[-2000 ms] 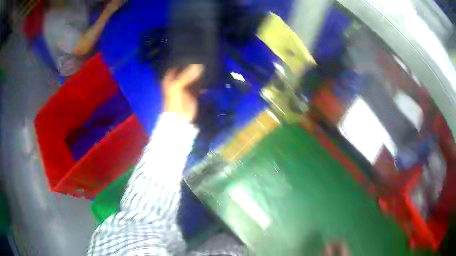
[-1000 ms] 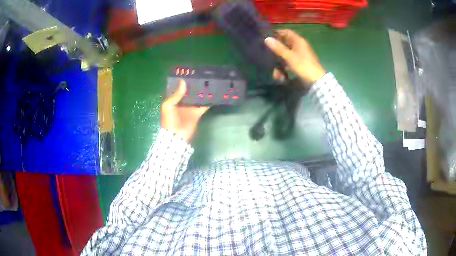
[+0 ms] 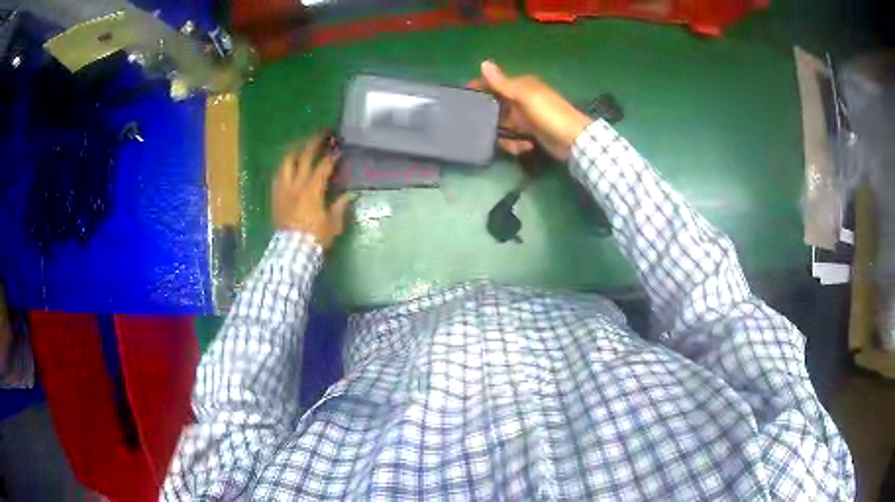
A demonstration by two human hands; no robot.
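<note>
A dark grey power block with a pale label (image 3: 422, 120) is in my right hand (image 3: 525, 113), gripped at its right end. A second dark block with red socket markings (image 3: 393, 174) lies partly hidden under its lower edge. My left hand (image 3: 309, 194) is at the left end of the second block, fingers and thumb spread around that end; whether it grips is unclear. A black plug (image 3: 505, 218) on a cable lies on the green bench (image 3: 432, 245) below my right hand. Another black plug or cable end (image 3: 604, 106) lies right of that hand.
Black cables (image 3: 74, 186) lie on the blue table (image 3: 162, 225) at left. A yellow plate (image 3: 88, 41) is on the metal arm. A red crate (image 3: 638, 12) stands at the far edge, and a large red crate (image 3: 162, 392) is lower left. Cardboard (image 3: 864, 275) is at right.
The view has turned from the blue table to the bench. My right hand has brought its block left over the socketed one, label face showing. My left hand has shifted to the socketed block's left end.
</note>
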